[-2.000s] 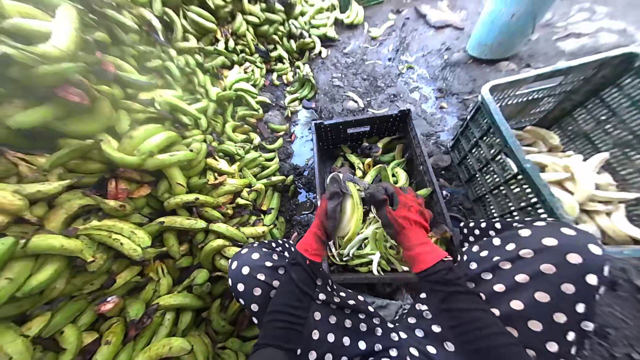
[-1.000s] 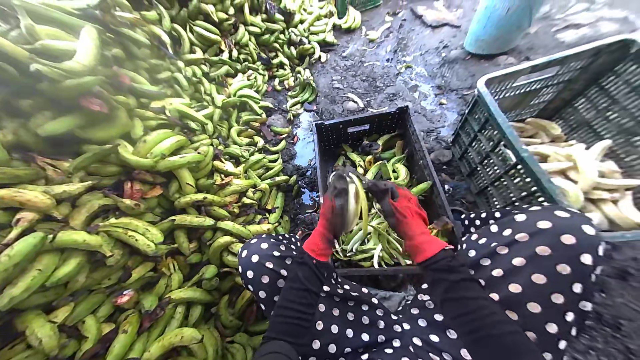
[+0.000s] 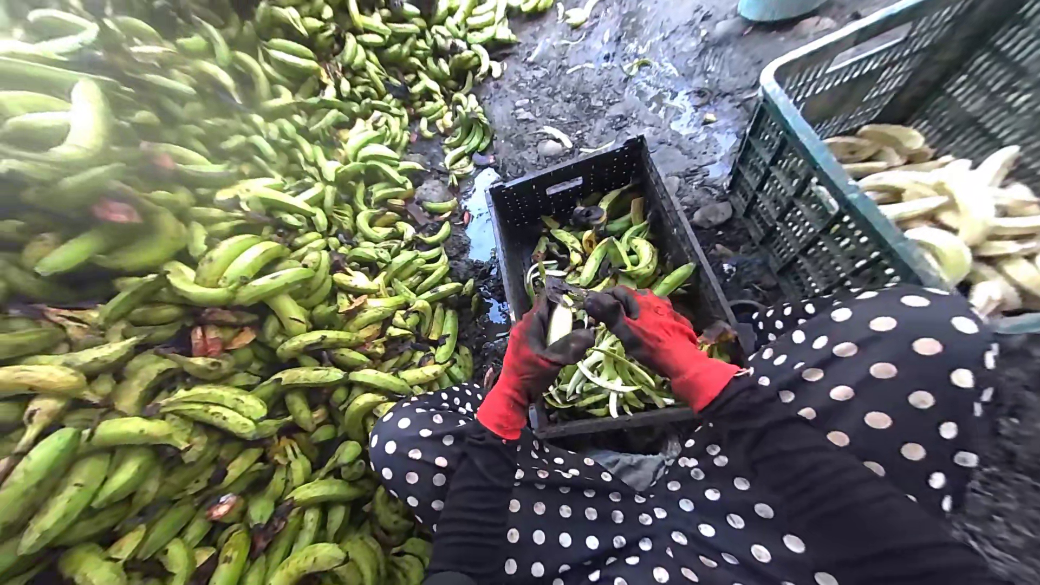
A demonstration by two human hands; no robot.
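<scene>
In a red glove with a dark palm, my left hand (image 3: pixel 543 353) grips a partly peeled green plantain (image 3: pixel 560 322), its pale flesh showing. My right hand (image 3: pixel 650 329), gloved alike, has its fingers bent at the plantain's upper end; whether it holds a small tool or a piece of peel cannot be seen. Both hands are above a black plastic crate (image 3: pixel 715 280) between my knees. Inside it, green plantains (image 3: pixel 638 256) lie toward the far end and strips of peel (image 3: pixel 605 378) lie nearer me.
A large heap of green plantains (image 3: pixel 325 378) covers the ground at left. At right stands a green plastic crate (image 3: pixel 853 191) with peeled plantains (image 3: pixel 967 203). Wet dark ground (image 3: pixel 585 106) with scraps lies beyond the black crate, and the base of a blue container (image 3: pixel 776 6) shows at the top.
The hands stay over the black crate on a plantain. My left hand has tilted, and the plantain's pale flesh shows more plainly than one second ago, when it was blurred.
</scene>
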